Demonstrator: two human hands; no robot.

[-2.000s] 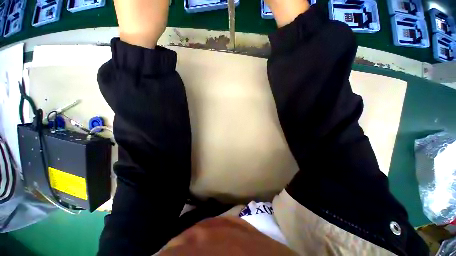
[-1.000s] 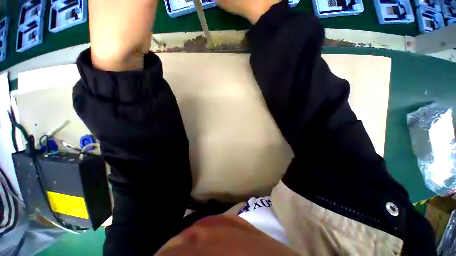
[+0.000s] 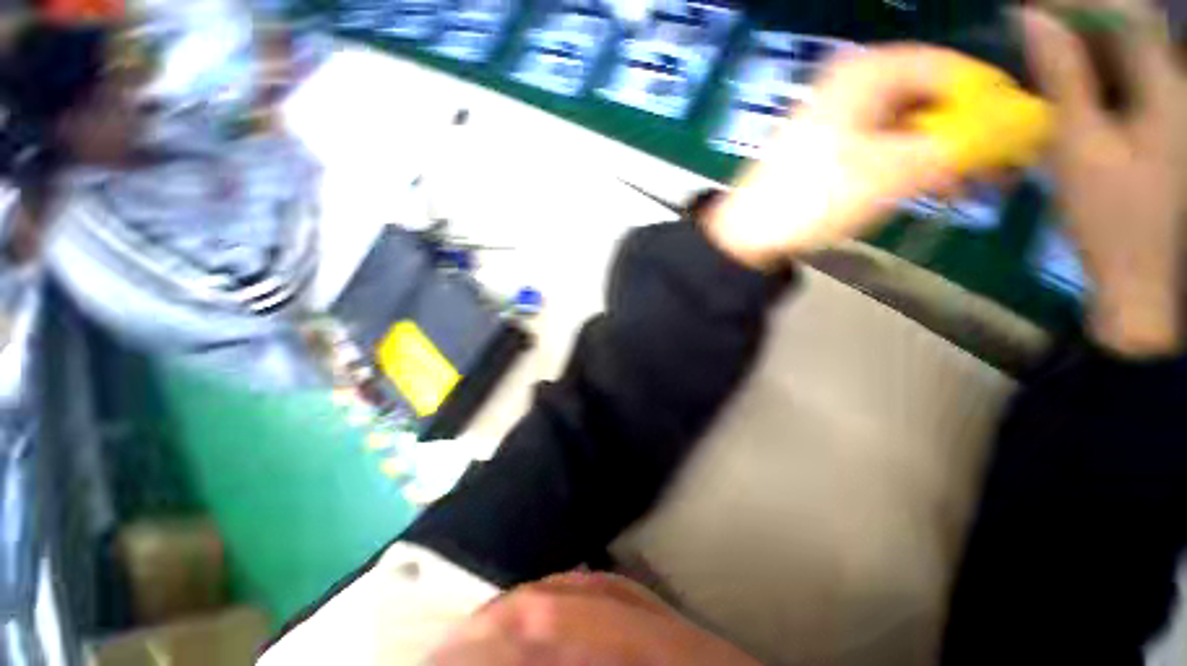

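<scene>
The picture is blurred. My left hand (image 3: 846, 150) is raised at the upper right, over the conveyor's near edge, with bright yellow finger cots (image 3: 983, 117) on its curled fingertips. Whether it holds anything cannot be told. My right hand (image 3: 1126, 169) is just to its right, near the picture's right edge, fingers pointing up. Something thin and green (image 3: 1093, 20) shows at its fingertips, too blurred to name. Light-blue open housings (image 3: 664, 59) with dark and silver parts lie in a row on the dark green belt (image 3: 696, 141), beyond my hands.
A black box (image 3: 423, 312) with a yellow label stands on the left of the bench, with a small blue round piece (image 3: 526, 299) beside it. A beige sheet (image 3: 833, 455) lies before me. Another person (image 3: 195, 208) in grey sits at the left. Cartons (image 3: 176, 566) are at the lower left.
The view has swung left, bringing the other person into the picture. Both hands, cut off at the top edge before, now show at the upper right, close together.
</scene>
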